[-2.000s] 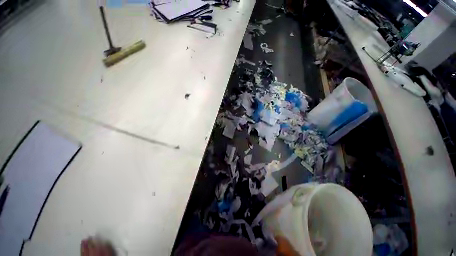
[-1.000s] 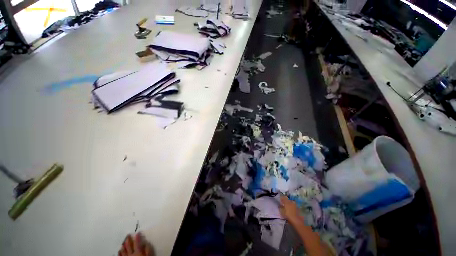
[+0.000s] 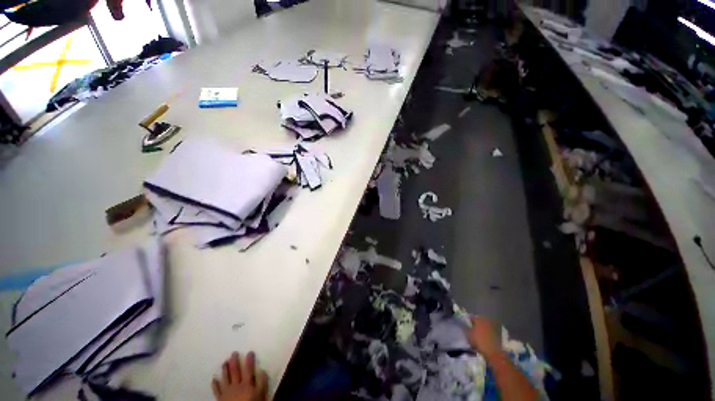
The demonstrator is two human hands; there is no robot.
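Note:
My left hand (image 3: 241, 380) lies flat on the off-white table near its right edge, fingers spread and empty, cut off by the bottom of the picture. My right hand (image 3: 484, 335) reaches out over the floor, beyond the table edge. Its fingers close on a pale fabric piece (image 3: 448, 332), which is blurred against the scraps behind it. Stacked pale cut pieces with dark edges (image 3: 82, 313) lie at the left. A second stack (image 3: 215, 176) lies farther up the table.
Fabric waste (image 3: 392, 337) is heaped on the floor between the table (image 3: 266, 286) and a wooden rail (image 3: 600, 329). A brown block (image 3: 128, 211), wooden-handled metal tool (image 3: 160, 135), white and blue box (image 3: 219, 97) and smaller bundle (image 3: 313, 116) lie on the table.
The view has moved forward along the table; the yellow-headed tool and the bins have left the picture. My right hand came into view over the scraps and stays out there.

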